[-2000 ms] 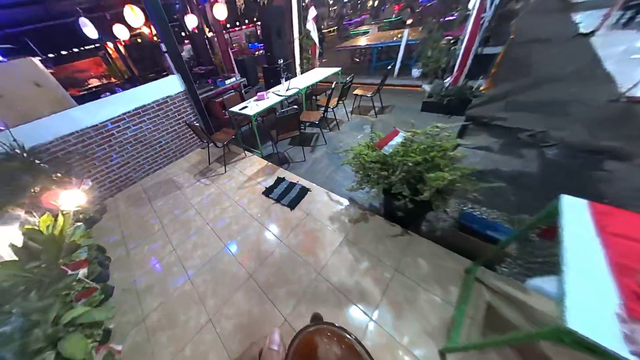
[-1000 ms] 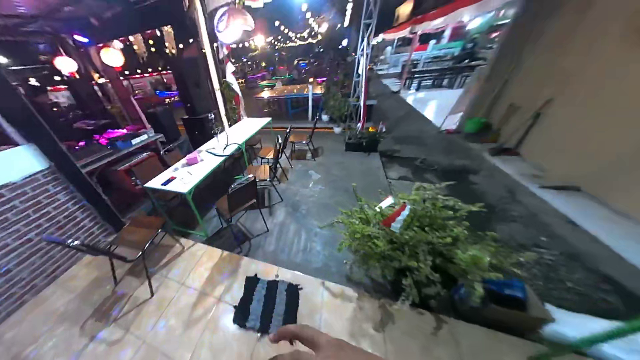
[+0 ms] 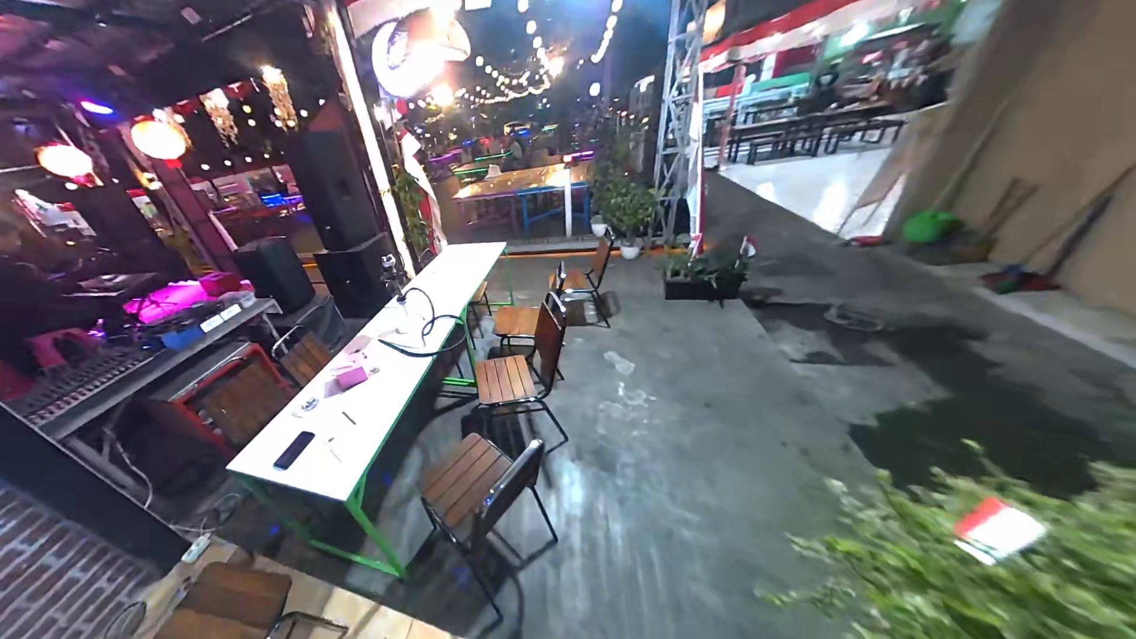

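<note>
Neither of my hands shows in the current head view. A long white table [image 3: 390, 355] with green metal legs runs away from me, left of centre. On its top lie a dark phone [image 3: 294, 450], a pink box [image 3: 351, 377] and a thin stick-like item [image 3: 350, 418]. A black cable [image 3: 424, 352] curls across the table's middle, beside a small dark device on a stand [image 3: 390, 275].
Wooden-slat chairs [image 3: 466, 484] line the table's right side. A leafy bush [image 3: 941, 568] with a red and white flag fills the lower right. A planter box [image 3: 706, 286] sits farther back. Dark wet patches [image 3: 967, 426] mark the floor on the right. A brick wall [image 3: 62, 568] stands lower left.
The view has moved forward toward the white table. A hand at the lower edge one second ago is out of view, as are the striped mat and the cup-like vessel with brown contents seen two seconds ago.
</note>
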